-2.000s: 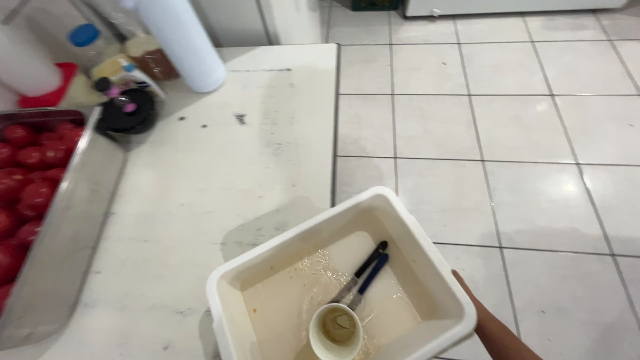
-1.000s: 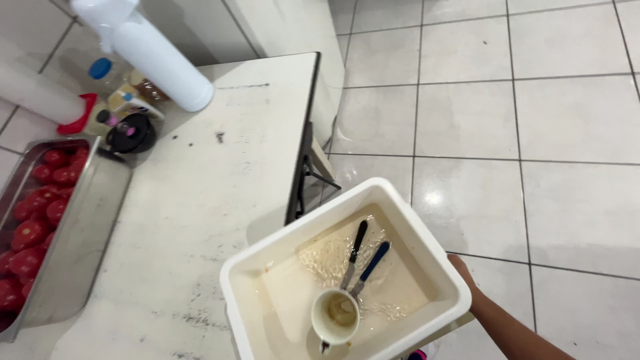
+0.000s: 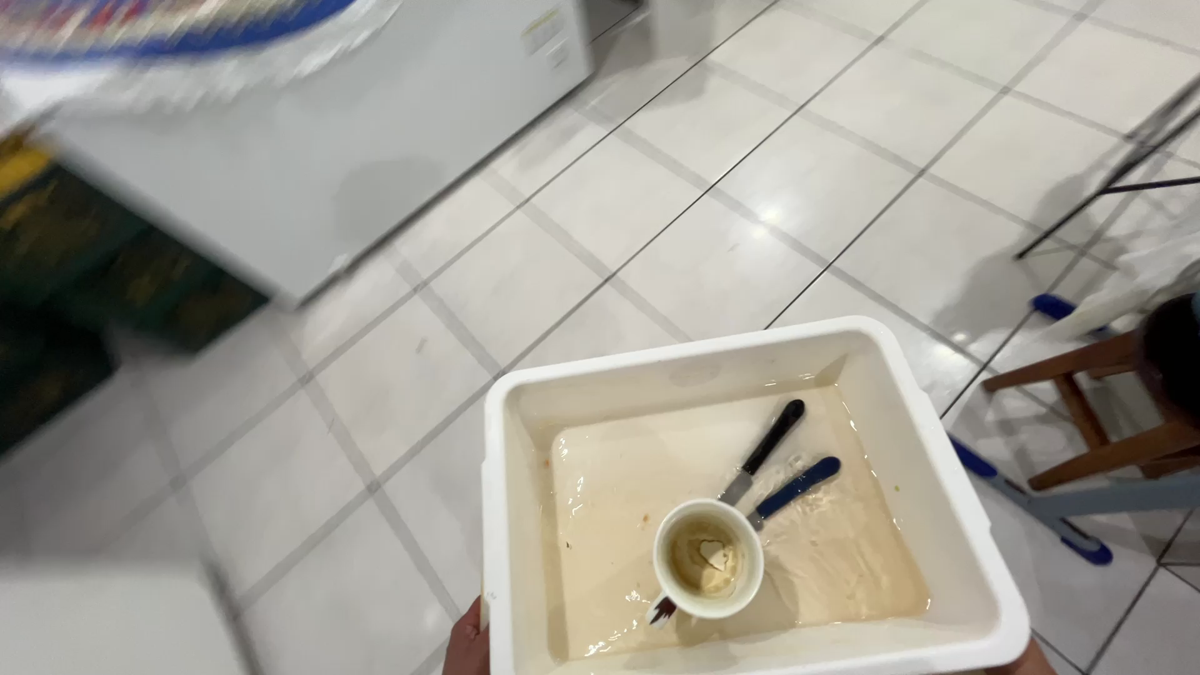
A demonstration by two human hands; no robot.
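Note:
A white plastic tub (image 3: pixel 506 525) with shallow cloudy water spans the lower middle of the view, held between my two hands. My left hand (image 3: pixel 466 642) grips its left side, mostly hidden by the wall. At the lower right corner, part of my right hand (image 3: pixel 1029 659) shows against the tub. Inside stands a white mug (image 3: pixel 708 560) with a little brownish liquid, its handle toward the lower left. A black-handled knife (image 3: pixel 773 436) and a blue-handled utensil (image 3: pixel 797 490) lie in the water beside the mug, their lower ends partly behind it.
A white chest-like appliance (image 3: pixel 375 141) stands at upper left, with dark green crates (image 3: pixel 122 253) beside it. A blurred white surface (image 3: pixel 103 619) is at lower left. On the right are a wooden stool (image 3: pixel 1097 403), blue-tipped metal legs (image 3: pixel 1078 525) and thin black legs (image 3: pixel 1116 178) on the tiled floor.
The view has swung away from the worktable with the tomatoes toward the floor and the white appliance. The tub has moved along with me, and my left hand now shows at its side.

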